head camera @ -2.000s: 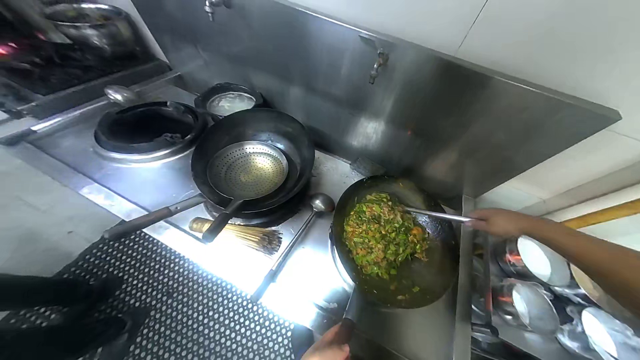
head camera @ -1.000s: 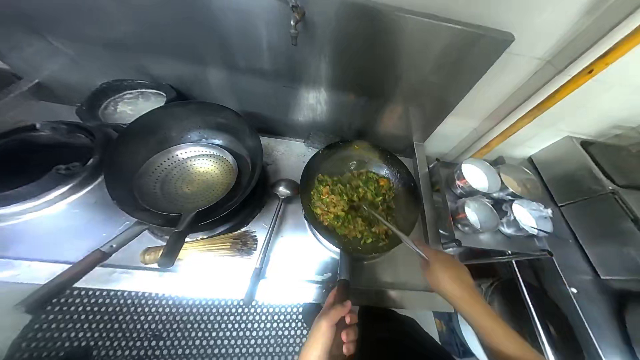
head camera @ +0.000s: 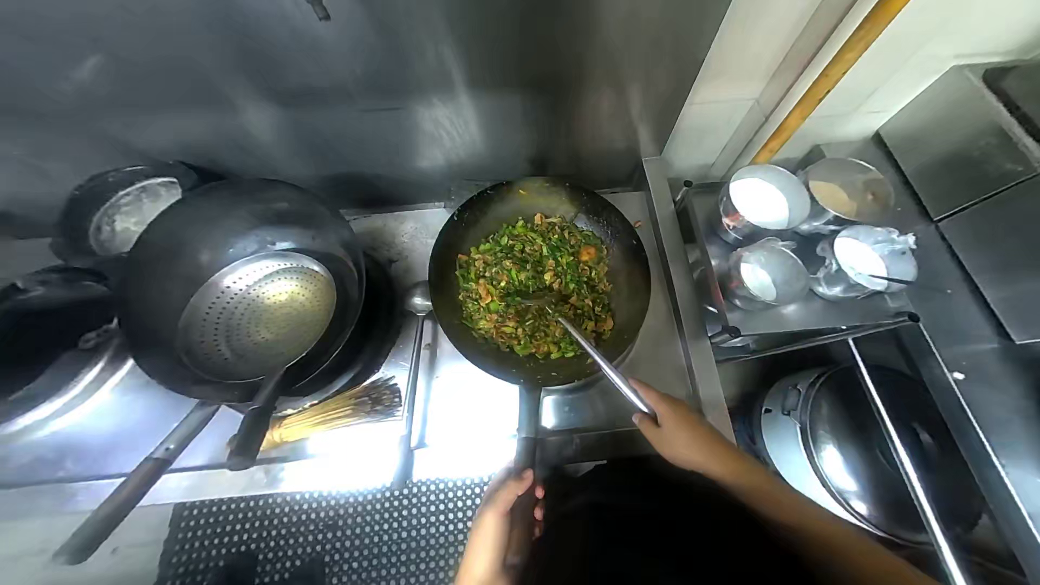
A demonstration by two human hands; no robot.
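A dark wok (head camera: 626, 268) sits at the middle of the steel stove, holding chopped green vegetables (head camera: 528, 276) mixed with small brown and orange pieces. My left hand (head camera: 508, 512) grips the wok's handle (head camera: 526, 455) near its lower end. In my right hand (head camera: 674, 422) is the metal shaft of a cooking ladle or spatula (head camera: 601, 361). Its head lies among the vegetables, mostly hidden, so its kind cannot be told.
To the left, a larger wok (head camera: 236, 215) holds a perforated strainer (head camera: 260, 317). A bamboo brush (head camera: 341, 410) and a ladle (head camera: 418, 301) lie between the woks. Several seasoning containers (head camera: 764, 199) stand at right, above a lidded pot (head camera: 861, 455). A steel backsplash (head camera: 366, 97) rises behind.
The view has shifted right and down. The utensil in my right hand has moved from the wok's upper right side to its lower right. My left hand stays on the handle.
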